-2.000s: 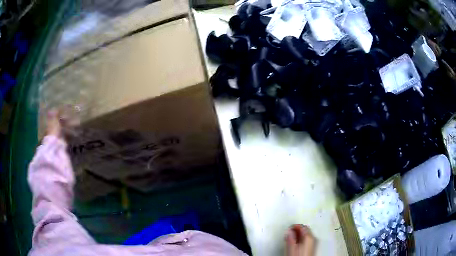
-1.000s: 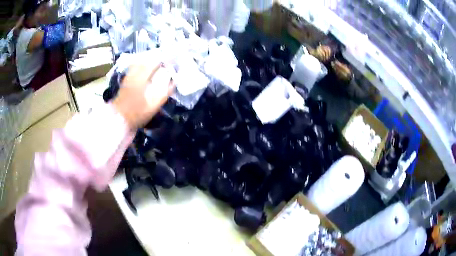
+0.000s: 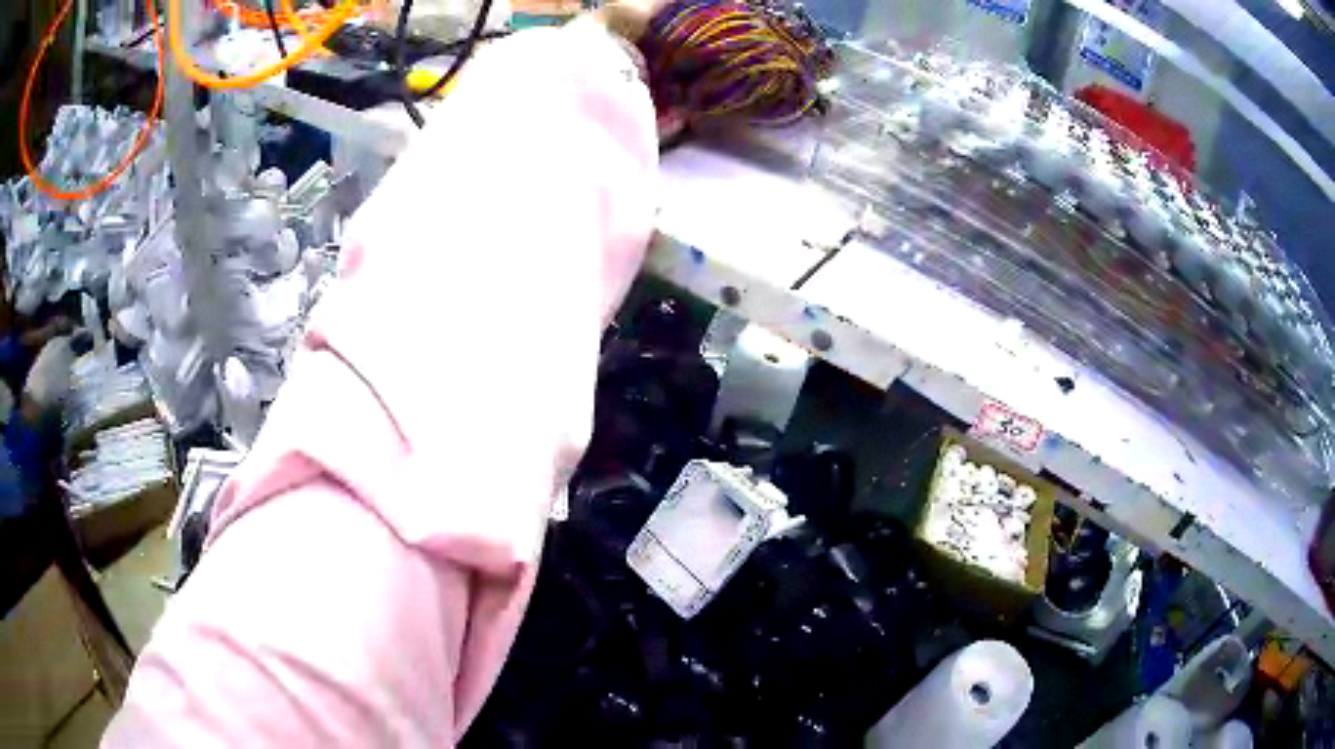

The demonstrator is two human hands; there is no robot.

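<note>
My left arm in a pink sleeve reaches from the lower left up to the shelf. Only a small part of my left hand (image 3: 630,19) shows at the top edge, against a thick bundle of purple, yellow and red wire leads (image 3: 735,62). The fingers are mostly hidden or cut off, so whether they grip the bundle cannot be told. My right hand is not in view. Below the shelf, a white housing (image 3: 700,536) lies tilted on a heap of glossy black cups (image 3: 842,629).
The white shelf (image 3: 952,315) crosses above the bench and bears clear blister trays (image 3: 1083,220). Below it are a cardboard box of white caps (image 3: 981,512) and stacked white cups (image 3: 959,702). White parts (image 3: 220,293) are heaped at left; orange cables hang at top left.
My left hand has moved from the white housings, up and right to the wire bundle on the shelf. The view has shifted up to the shelf. My right hand, seen earlier, is out of view.
</note>
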